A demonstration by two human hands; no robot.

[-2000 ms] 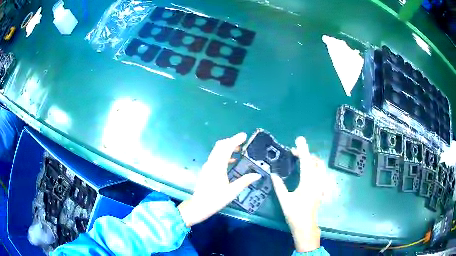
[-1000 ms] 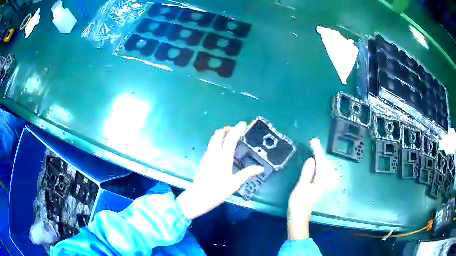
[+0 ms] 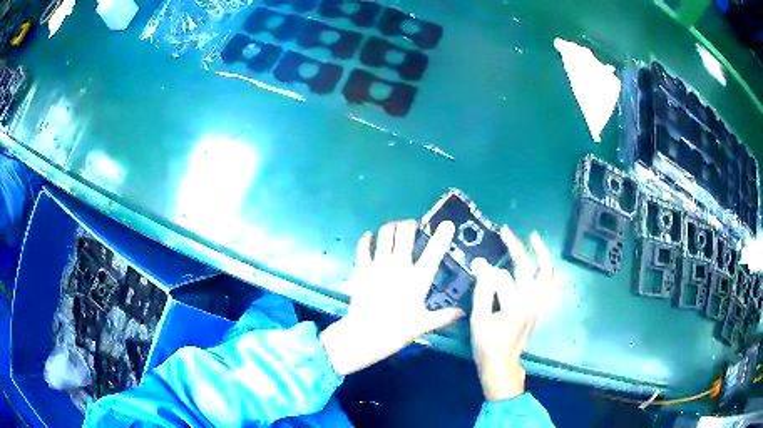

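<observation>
A grey-black plastic housing (image 3: 452, 280) lies at the bench's near edge, its upper window covered by a dark pad (image 3: 483, 242) with a round hole. My left hand (image 3: 393, 288) holds the housing from the left, its index finger on the pad and its thumb near the lower part. My right hand (image 3: 508, 297) is at the right side, its fingertips on the pad and the housing's right edge. The fingers hide parts of both.
Several dark pads (image 3: 320, 40) lie in a grid beside a crumpled clear bag (image 3: 186, 25). A row of housings (image 3: 599, 219), a black part tray (image 3: 698, 138) and a white scrap (image 3: 592, 84) are right. A blue bin (image 3: 198, 343) holds bagged parts (image 3: 104, 309).
My right hand has come back from beside the housing onto its right side. My left index finger has moved onto the pad. The bench items have shifted slightly in view.
</observation>
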